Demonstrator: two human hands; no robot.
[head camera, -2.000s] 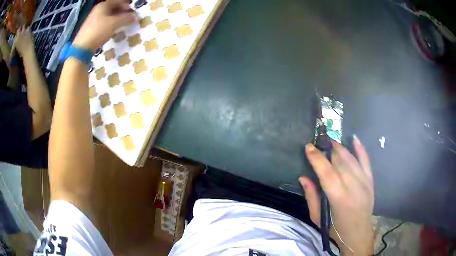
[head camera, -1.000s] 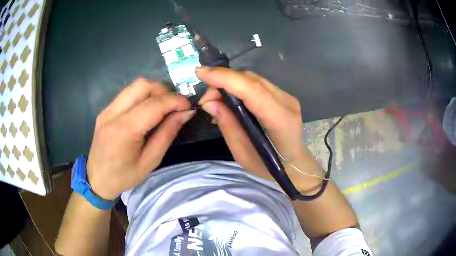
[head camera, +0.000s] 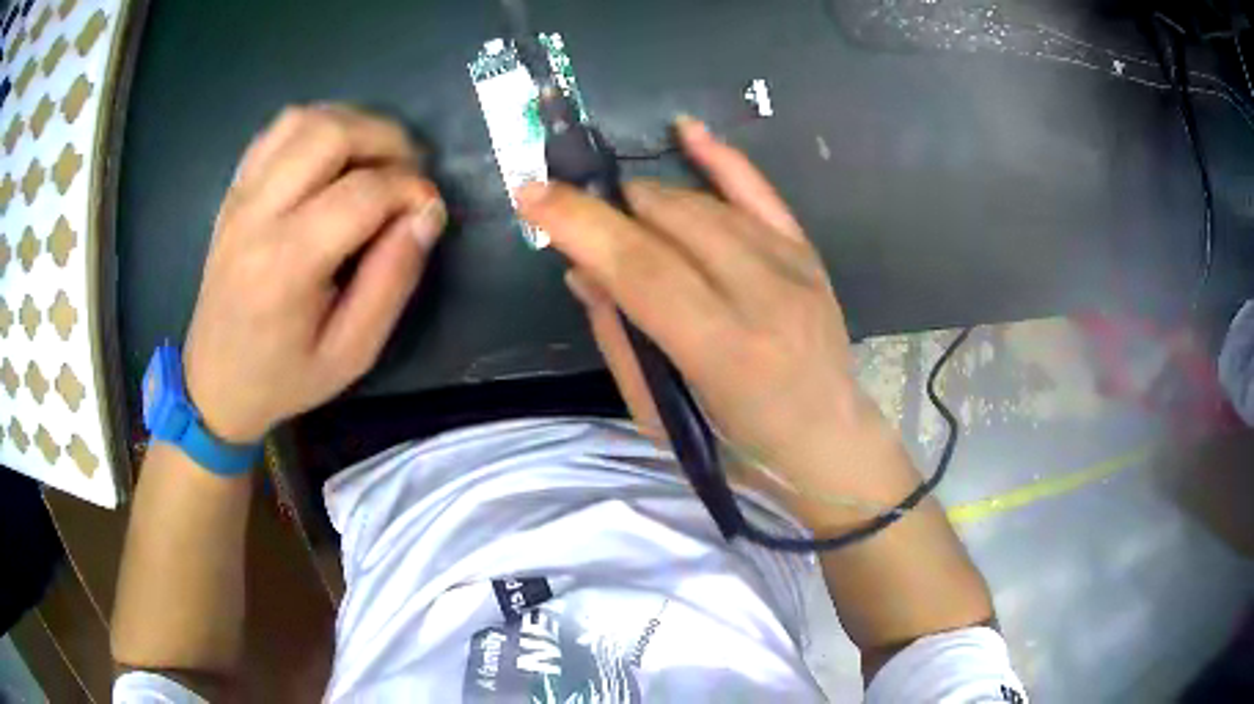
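Note:
The green-and-white circuit board lies on the dark bench mat at the upper middle. My right hand is closed around the black soldering iron, whose barrel crosses over the board; its tip is blurred. My left hand is left of the board, thumb and finger pinched together. A faint, thin reddish-dark wire runs from these fingertips towards the board's lower end; its ends are unclear. A dark lead wire with a small white connector lies right of the board, partly behind my right hand.
The white component tray with tan pockets stands at the left edge. The iron's black cord loops past my right wrist. Another black cable and a clear, shiny strip lie at the upper right. The bench mat's front edge runs below my hands.
My hands were together below the board; my left hand has moved left and up, away from the right. The iron has moved left, over the board.

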